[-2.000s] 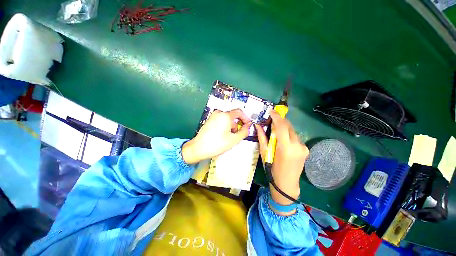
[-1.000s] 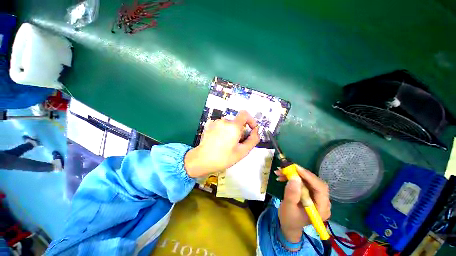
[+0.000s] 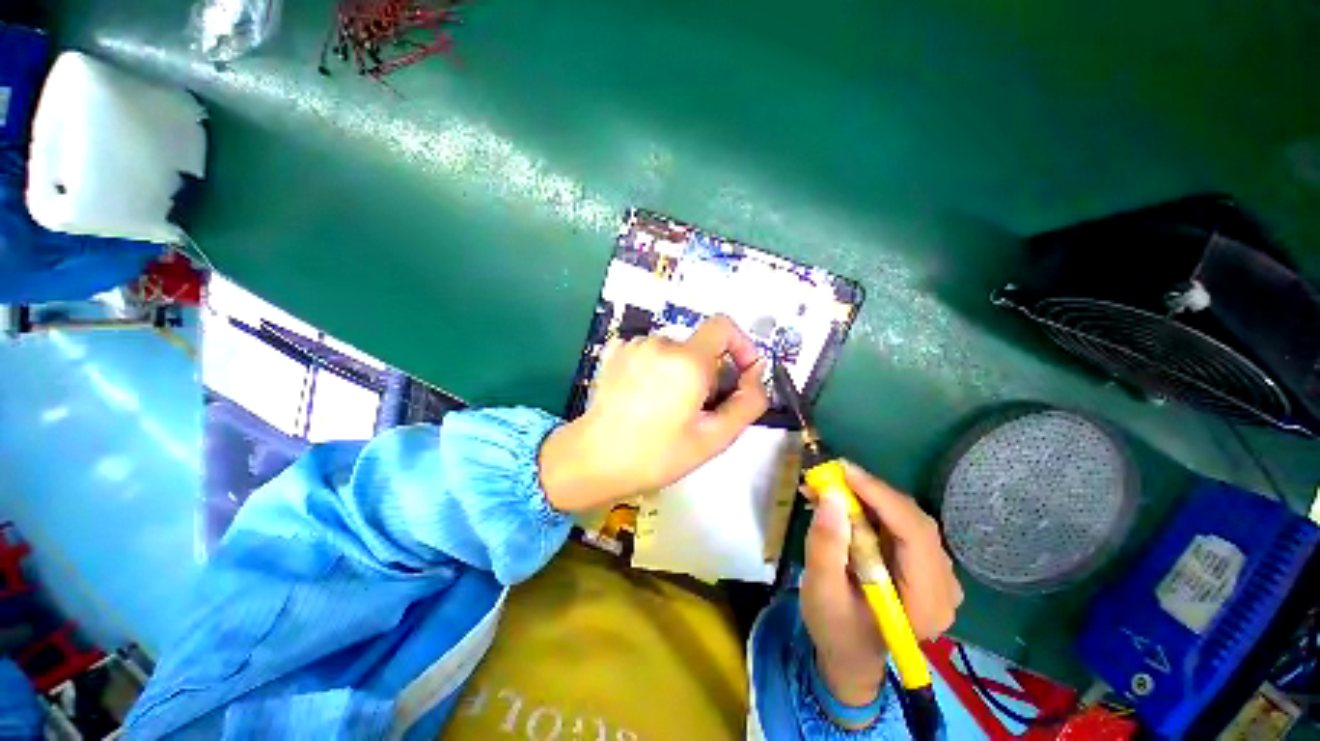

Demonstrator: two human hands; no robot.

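The open tablet unit (image 3: 615,322) lies on the green bench in front of me, its circuit board (image 3: 724,284) at the far end and a flat white battery (image 3: 717,507) at the near end. My left hand (image 3: 659,413) is over the board with thumb and index finger pinched together; what they pinch is too small to tell. My right hand (image 3: 883,579) holds the soldering iron (image 3: 879,576) by its yellow handle. Its thin tip points at the board, just right of my left fingertips; whether it touches is unclear.
Red leaded components (image 3: 384,35) and a clear plastic bag (image 3: 232,26) lie at the far left. A white roll (image 3: 116,148) is at the left edge. On the right are the fume fan (image 3: 1173,311), a grey speckled disc (image 3: 1038,497) and the blue soldering station (image 3: 1204,601).
In the earliest frame the iron pointed away, with both hands together over the board. Now my right hand is lower right and the tip is at the board; since one second ago little has moved.
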